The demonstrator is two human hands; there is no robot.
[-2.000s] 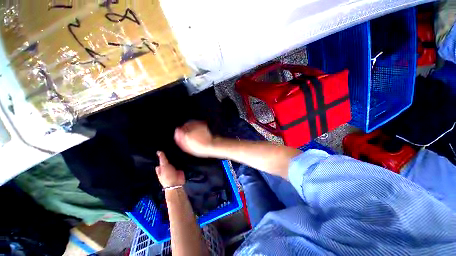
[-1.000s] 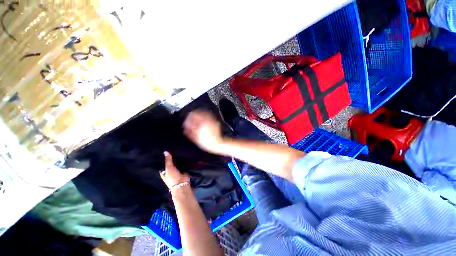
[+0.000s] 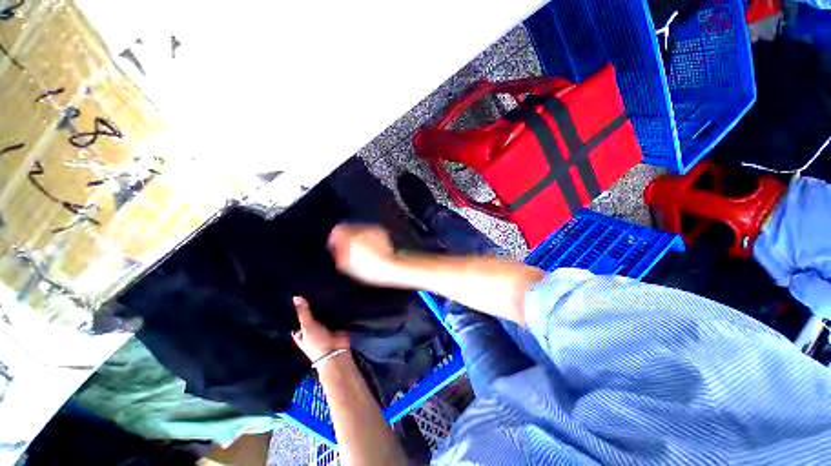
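Note:
Black fabric [image 3: 210, 309] hangs in a large loose heap from the table's edge over a blue crate [image 3: 428, 387]. My left hand [image 3: 319, 339], with a thin band at the wrist, is at the lower right part of the fabric. Its thumb points up over the cloth and its other fingers look curled into it. My right hand [image 3: 363, 255] is above and to the right of it, over the fabric, curled and blurred. Whether it grips cloth cannot be told. More dark pieces lie in the crate.
The white table [image 3: 301, 82] with taped cardboard [image 3: 64, 173] spans the upper left. A red stool with a black-strapped pad [image 3: 560, 159], another red stool [image 3: 715, 205] and blue crates [image 3: 679, 109] stand right. Green cloth [image 3: 164, 396] lies lower left. A person's blue-clothed leg [image 3: 802, 241] is far right.
The view has shifted, so the table and cardboard sit further left and up. My right hand moved up, then back down over the fabric. My left hand stays at the fabric.

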